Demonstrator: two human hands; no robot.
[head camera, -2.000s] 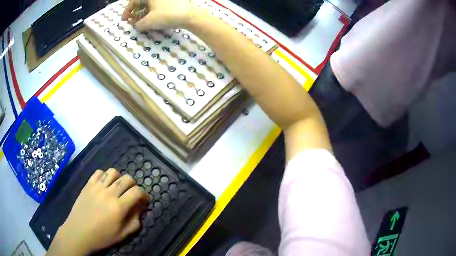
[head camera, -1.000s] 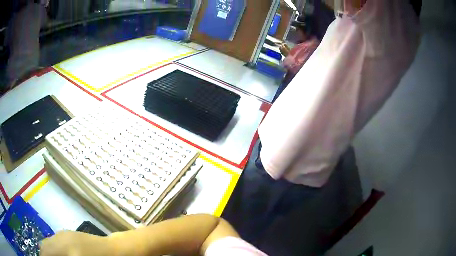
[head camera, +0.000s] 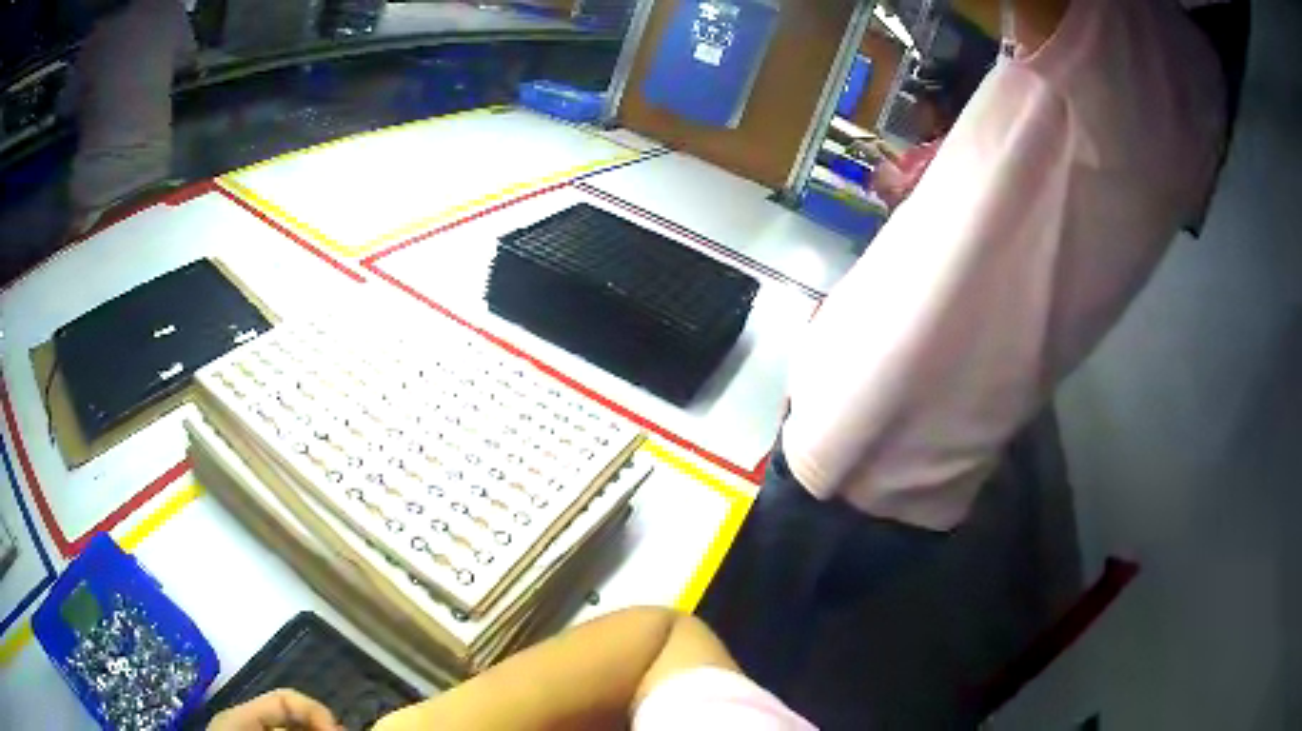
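Note:
A black tray (head camera: 307, 660) shows only its far corner at the bottom left. A hand, apparently my left hand (head camera: 274, 711), is cut off by the bottom edge over this tray; its fingertips and anything in them are hidden. My right forearm reaches in from the bottom centre towards the tray, but its hand is below the picture. A blue bin (head camera: 200, 638) full of small silver parts stands left of the tray. A pale tray (head camera: 414, 414) with rows of small rings lies on top of a stack of pale trays (head camera: 321, 564).
Stacked black trays (head camera: 621, 307) stand behind the pale stack. A flat black tray (head camera: 150, 343) lies on cardboard (head camera: 69, 436) at the left. One small part (head camera: 591, 598) lies beside the pale stack. A person in a pale pink top (head camera: 985, 271) stands at the right.
The view has tilted up from the trays. My right hand has left the ring tray and come down out of view. Since one second ago, the scene has shifted right and slightly down.

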